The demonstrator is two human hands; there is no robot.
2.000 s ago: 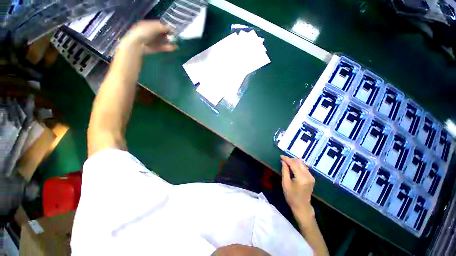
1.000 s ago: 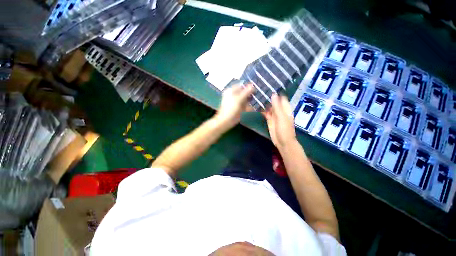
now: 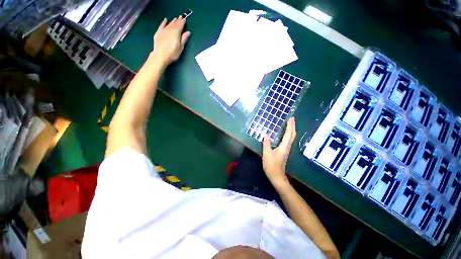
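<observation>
My right hand (image 3: 277, 154) grips the near end of a black adhesive pad sheet (image 3: 279, 103), a grid of small dark rectangles with white lines, at the bench's front part. Its thumb and fingers are on the two sides of the sheet's near corner. My left hand (image 3: 171, 41) is stretched out over the bench at the upper left, palm down, fingers apart. Its fingertips are at a small dark piece (image 3: 187, 14) with white marks; whether they touch it is unclear.
Loose white sheets (image 3: 250, 53) lie fanned between my hands. A clear blister tray (image 3: 331, 109) of pale blue modules lies at the right. Stacked trays (image 3: 108, 23) are at the upper left bench end. A red stool (image 3: 73, 192) and cardboard box (image 3: 55, 238) are at the lower left.
The dark striped sheets held by both hands one second ago are no longer seen there. The gridded pad sheet now lies at my right hand. My left hand has moved to the upper left.
</observation>
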